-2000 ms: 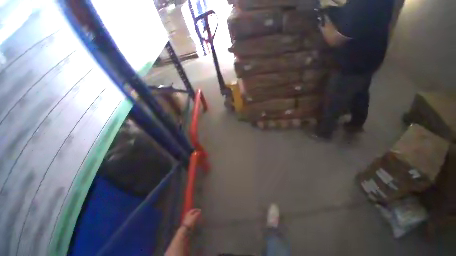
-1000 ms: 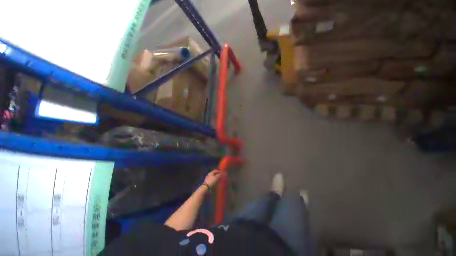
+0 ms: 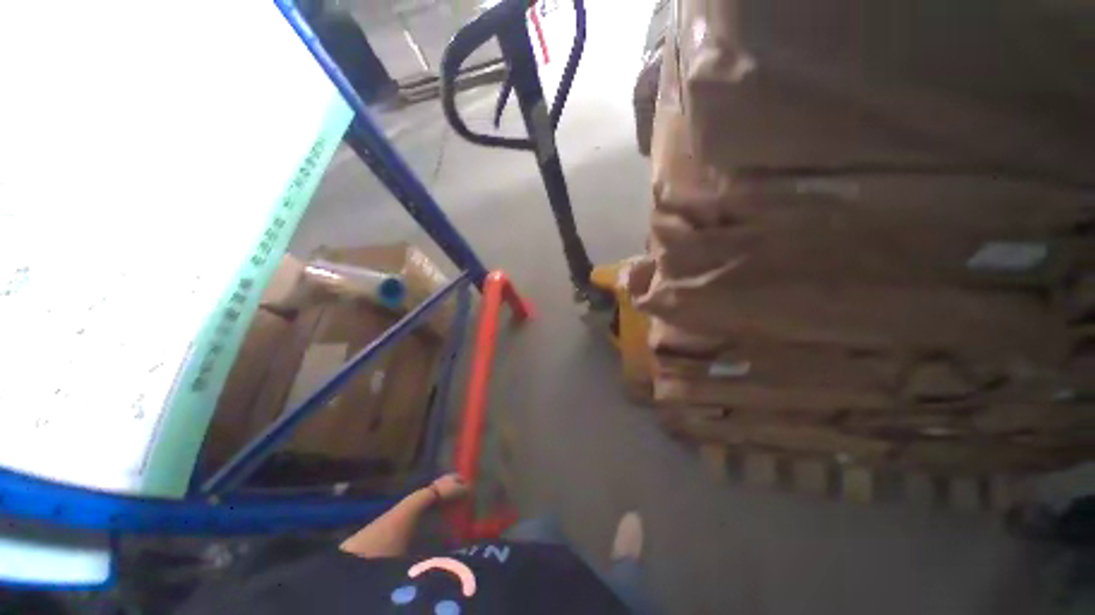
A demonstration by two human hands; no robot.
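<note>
My left hand (image 3: 447,488) is low in the view, at the lower end of the orange-red rack guard (image 3: 482,378). It is small and blurred, and I cannot tell whether it touches the tube or holds anything. The rack guard stands at the foot of the blue rack upright (image 3: 408,192). My right hand is not in view.
Brown-wrapped packages (image 3: 829,288) are stacked on a wooden pallet (image 3: 859,481) at the right. A yellow pallet jack (image 3: 630,330) with a black loop handle (image 3: 528,141) stands beside them. Cartons (image 3: 324,384) and a film roll (image 3: 354,285) lie behind the rack brace. A white sign (image 3: 132,204) hangs left.
The view has moved forward along the rack, and the pallet jack and brown stack appear nearer. The person seen beside the stack two seconds ago has left the picture.
</note>
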